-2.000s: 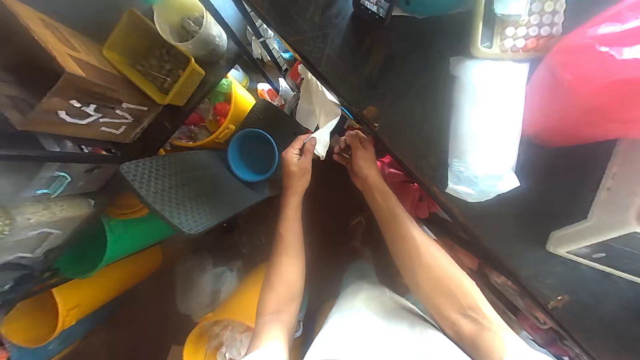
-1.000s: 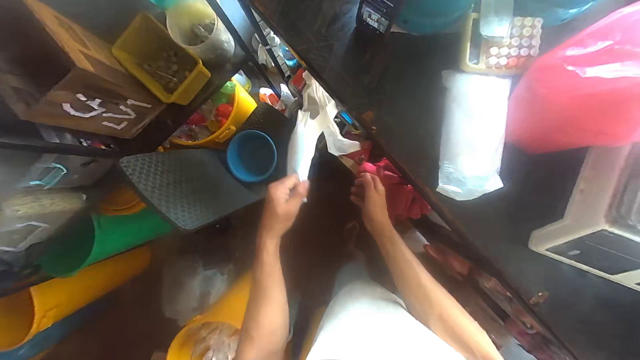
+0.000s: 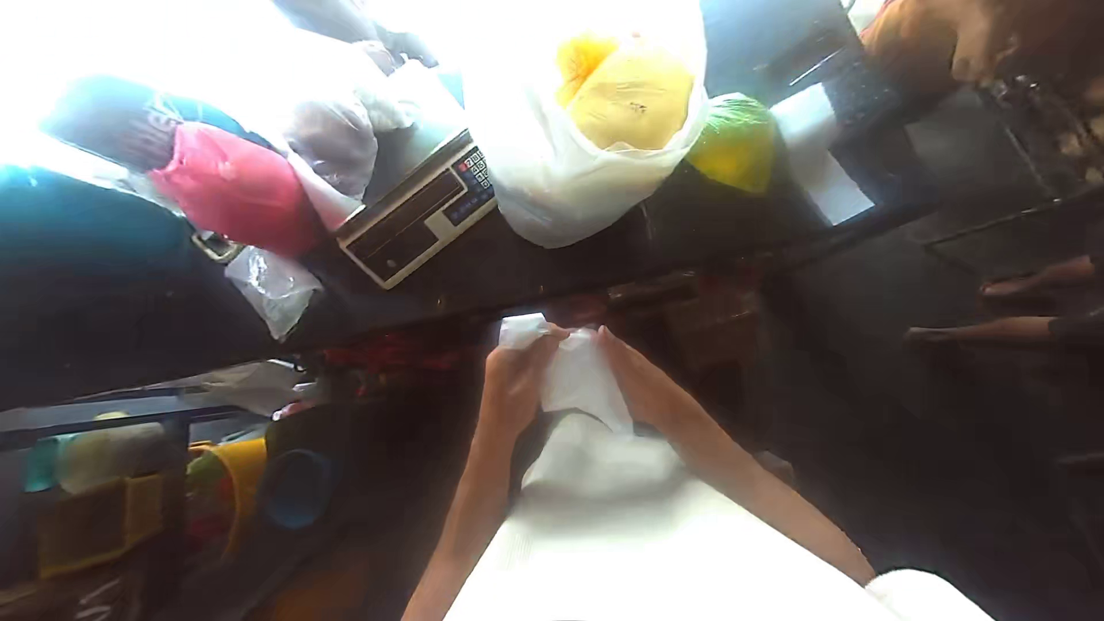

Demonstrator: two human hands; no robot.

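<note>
A white plastic bag (image 3: 580, 377) hangs between my two hands, just in front of my shirt and below the edge of the dark counter. My left hand (image 3: 520, 371) grips its upper left part, and a folded bit of white plastic sticks up over the fingers. My right hand (image 3: 630, 371) holds the bag's right side near the top, with the thumb side towards the counter. The fingertips are small and partly blurred. A digital weighing scale (image 3: 423, 211) lies beyond my hands on the counter.
On the counter stand a large white bag with yellow contents (image 3: 552, 185), a pink bag (image 3: 241, 185), a green and yellow bag (image 3: 737, 142) and a clear plastic bag (image 3: 274, 283). A blue tub (image 3: 297, 487) is low at the left. Another person's feet (image 3: 983, 332) are at the right.
The view has swung widely towards the counter and scale. A second ago my left hand alone held the white bag and my right hand was apart; now both hands hold white plastic close to my body.
</note>
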